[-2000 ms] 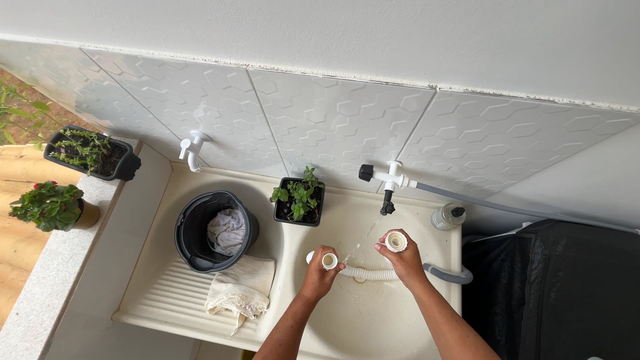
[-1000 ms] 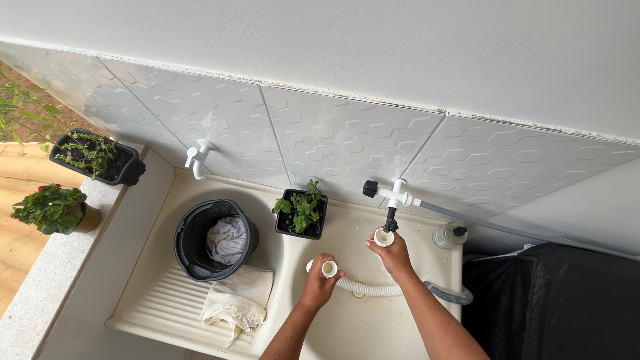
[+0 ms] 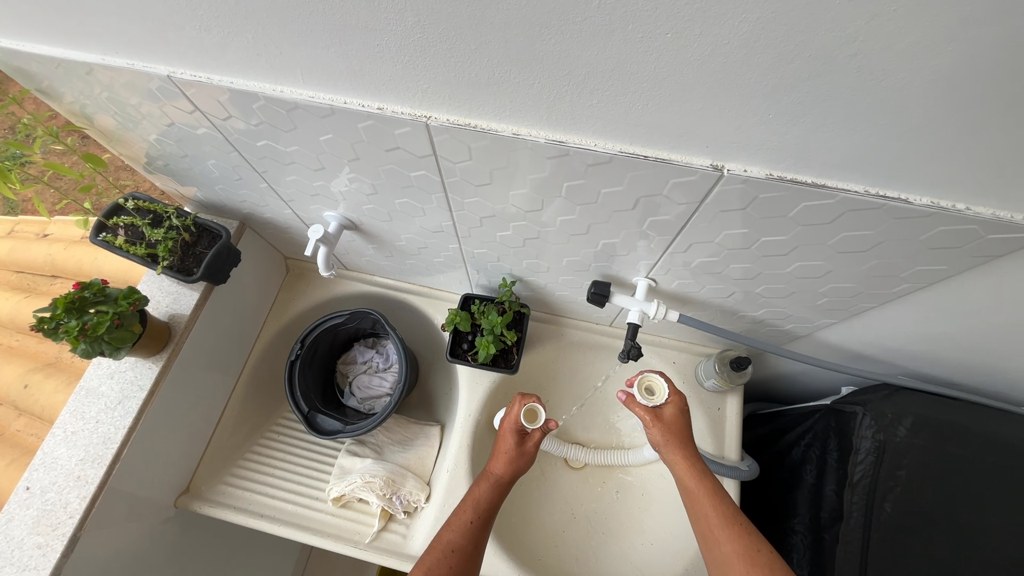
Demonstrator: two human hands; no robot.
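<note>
My left hand point(image 3: 516, 448) holds a small white plastic fitting point(image 3: 533, 415), its round opening facing up, over the left side of the sink basin point(image 3: 592, 520). Gripped in my right hand point(image 3: 666, 416) is a wider white plastic threaded fitting point(image 3: 651, 390), just below and right of the black spout point(image 3: 630, 349) of the white tap point(image 3: 638, 300). A thin stream of water runs from the spout down toward my left hand. Behind and between my hands, a white corrugated hose point(image 3: 596, 455) lies across the basin.
A black bucket point(image 3: 300, 392) with cloth inside and a cream cloth point(image 3: 392, 464) rest on the ribbed washboard. A potted plant point(image 3: 488, 332) sits on the back rim, a soap bottle point(image 3: 722, 370) at the right corner. A second tap point(image 3: 326, 244) is at left; black fabric point(image 3: 904, 480) lies right.
My right hand has moved away from the black spout, where it was a second ago, toward the lower right. Water now shows running from the spout. Each hand keeps its fitting.
</note>
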